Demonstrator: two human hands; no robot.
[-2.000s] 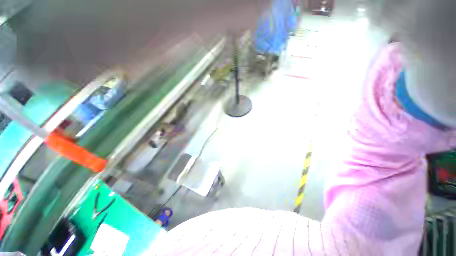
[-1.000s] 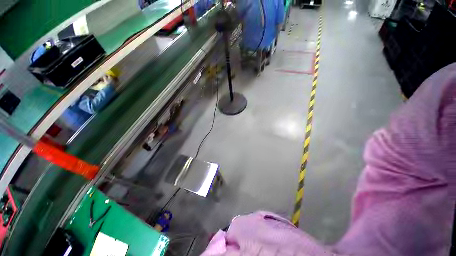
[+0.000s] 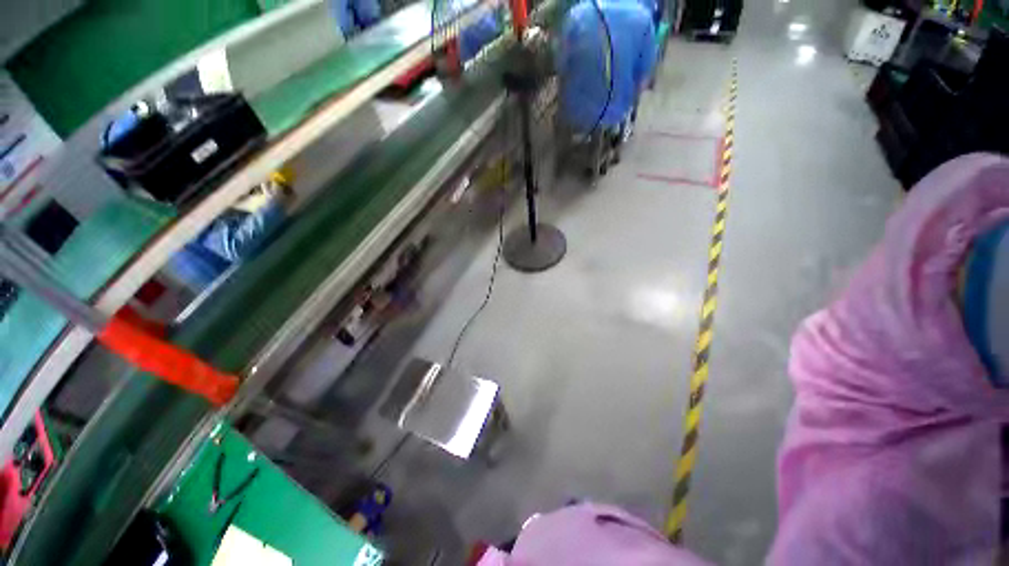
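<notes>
Neither of my hands shows. A pink sleeve [image 3: 885, 387] fills the right side, and more pink cloth [image 3: 597, 536] is at the bottom middle. Nearest in front at the lower left is a green-matted bench [image 3: 293, 511]. Dark open-handled side cutters [image 3: 229, 486] lie on it. Below them is a thin dark tool, partly over a pale yellow sheet [image 3: 246, 549] that the bottom edge cuts off. A black object [image 3: 149, 542] sits at the bench's left, also cut off.
A green conveyor [image 3: 332, 221] runs diagonally on the left. A metal stool [image 3: 448, 407] and a round stand base [image 3: 534, 248] are on the floor. Yellow-black tape [image 3: 705, 332] marks the aisle. A person in blue [image 3: 603, 66] is ahead; black bins [image 3: 918, 116] stand right.
The view has shifted, and the aisle and bench sit slightly differently in it. The large blurred shapes across the top and at the upper right from two seconds ago are gone.
</notes>
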